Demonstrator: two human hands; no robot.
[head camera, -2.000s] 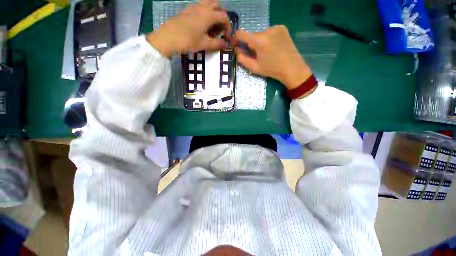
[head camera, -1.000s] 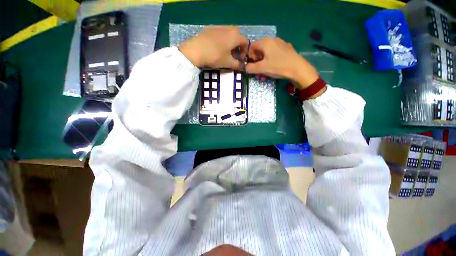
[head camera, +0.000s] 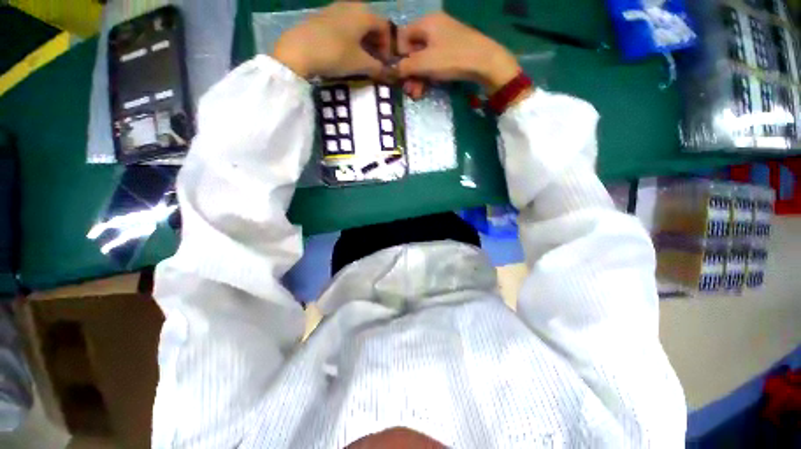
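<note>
A device housing (head camera: 362, 167) lies on bubble wrap (head camera: 435, 140) in front of me, with a battery (head camera: 363, 118) in it, patterned with black-and-white blocks. My left hand (head camera: 338, 42) and my right hand (head camera: 450, 51) are bare and meet over the far end of the housing, fingertips pinched close together. A small dark piece shows between the fingertips; I cannot tell what it is or which hand holds it. The hands hide the far end of the housing.
A second housing without battery (head camera: 149, 83) lies at left on a clear sheet. A dark glossy sheet (head camera: 136, 215) is below it. A black pen-like tool (head camera: 555, 36), a blue bin of white parts (head camera: 650, 28) and a battery tray (head camera: 746, 79) are at right. Stacked batteries (head camera: 736, 232) sit lower right.
The view has shifted, so the bench things sit higher and more to the left. Both hands remain together over the housing's far end, with small finger movements.
</note>
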